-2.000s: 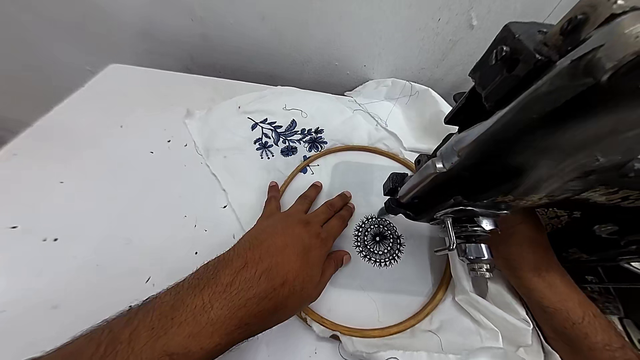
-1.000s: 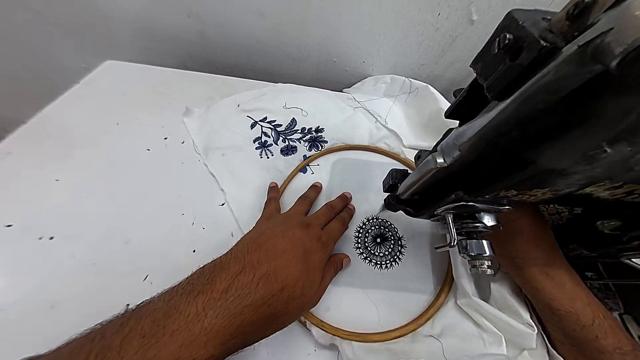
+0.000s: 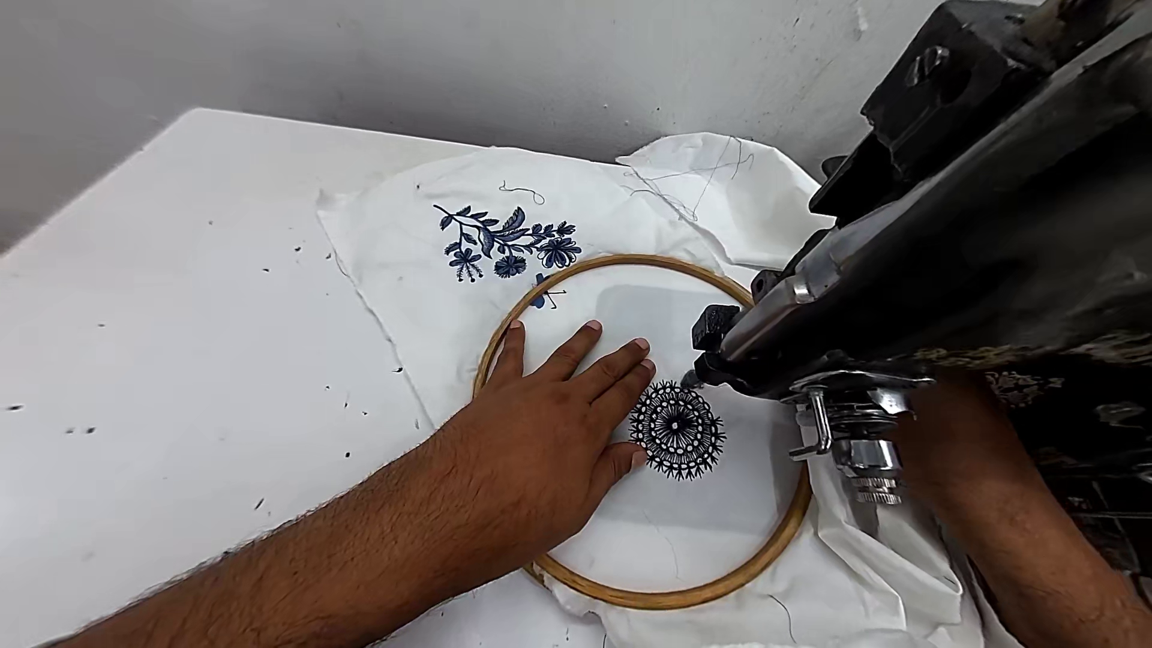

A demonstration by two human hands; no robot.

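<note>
White fabric point(image 3: 720, 540) is stretched in a round wooden embroidery hoop point(image 3: 684, 598) under the head of a black sewing machine point(image 3: 972, 261). My left hand point(image 3: 562, 432) lies flat, fingers spread, on the fabric inside the hoop's left side. Just right of its fingertips is a black circular embroidered motif point(image 3: 677, 430), with the machine's needle area point(image 3: 691, 380) at its upper edge. My right hand point(image 3: 954, 432) reaches in behind the machine head from the right; its fingers are hidden, so what it touches cannot be seen.
Blue floral embroidery point(image 3: 508, 241) lies on the cloth beyond the hoop, near a loose thread point(image 3: 522, 189). Bunched cloth point(image 3: 729, 189) rests against the grey wall point(image 3: 450, 63). Dark specks dot the white tabletop point(image 3: 180, 360). A metal thread-tension assembly point(image 3: 864, 441) juts from the machine.
The hoop and my left hand have shifted slightly relative to the needle area, which now stands closer to the circular motif's upper edge.
</note>
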